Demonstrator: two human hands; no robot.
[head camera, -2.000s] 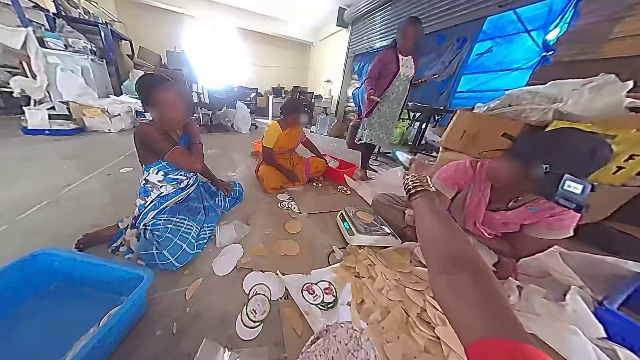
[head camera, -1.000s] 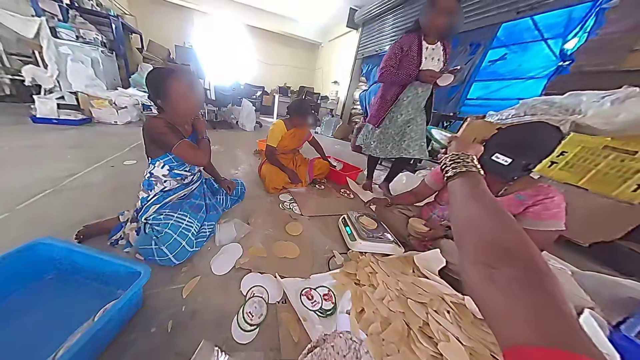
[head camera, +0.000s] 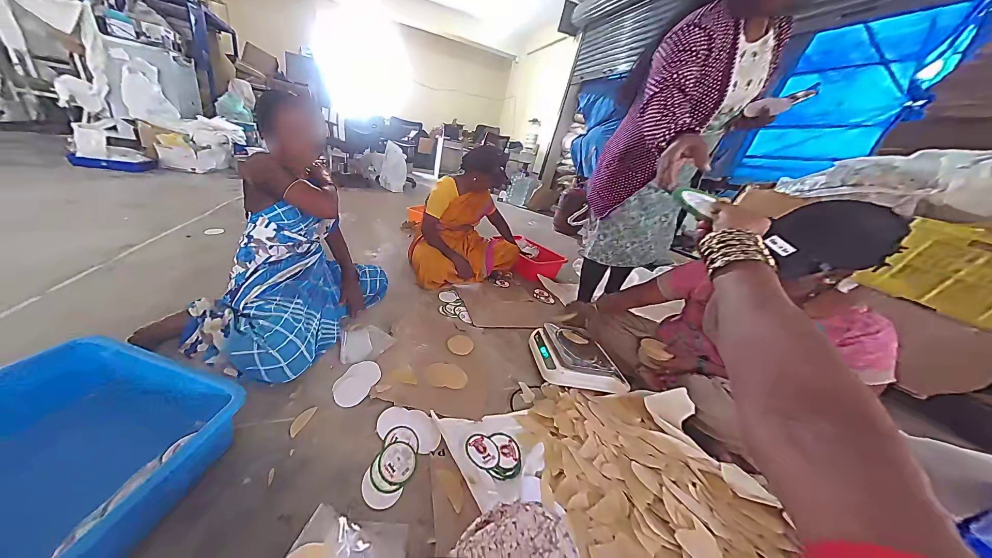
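My right arm, with bangles at the wrist, reaches up and forward; my right hand (head camera: 728, 221) holds a green-rimmed white disc (head camera: 696, 203) toward a standing person's hand (head camera: 682, 161). I do not see my left hand. Below my arm lies a large heap of thin tan discs (head camera: 635, 473) on white sheeting. Printed round labels (head camera: 494, 453) rest on white sheeting left of the heap, with more printed discs (head camera: 397, 463) beside them. A white digital scale (head camera: 581, 360) with a tan disc on its pan stands behind the heap.
A blue tub (head camera: 116, 387) is at left. A person in blue (head camera: 287, 271) sits beyond it, another in orange (head camera: 461, 232) by a red tray (head camera: 542, 262). A person in a black cap (head camera: 833, 236) sits right, near a yellow crate (head camera: 934, 267). Cardboard (head camera: 508, 306) lies on the floor.
The standing person has come closer and now reaches a hand down toward the disc I hold. The capped person, bent low at first, now has a hand near the scale. My right arm stays raised.
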